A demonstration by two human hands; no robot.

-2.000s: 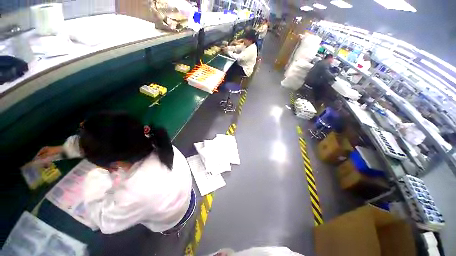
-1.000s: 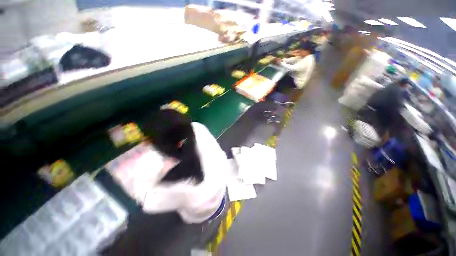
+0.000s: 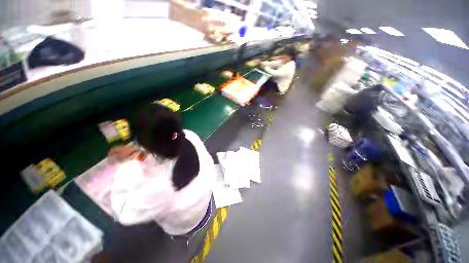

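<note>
Neither of my hands is in the picture. Nearest in front of me, a white tray with blurry pockets (image 3: pixel 54 233) lies at the lower left on the green belt (image 3: pixel 218 115). Beyond it a seated person in white (image 3: pixel 164 192) bends over a tray of pale pink parts (image 3: pixel 97 182). Small yellow boxes with pale parts beside them (image 3: pixel 49 174) stand along the belt. An orange-edged white tray (image 3: pixel 240 90) lies farther up the belt.
Flat white sheets (image 3: pixel 239 167) lie on the floor behind the seated person. Yellow-black lines (image 3: pixel 335 210) mark the aisle. On the right are brown cartons (image 3: pixel 366 182), a blue bin (image 3: pixel 401 203), a workbench and a dark-clothed person (image 3: pixel 365 100). White stacks (image 3: pixel 342 85) stand farther back.
The view has swung right and then partly back left. The near pocketed tray shows more than two seconds ago. The pale shape at the bottom edge then is gone. More yellow boxes show on the belt.
</note>
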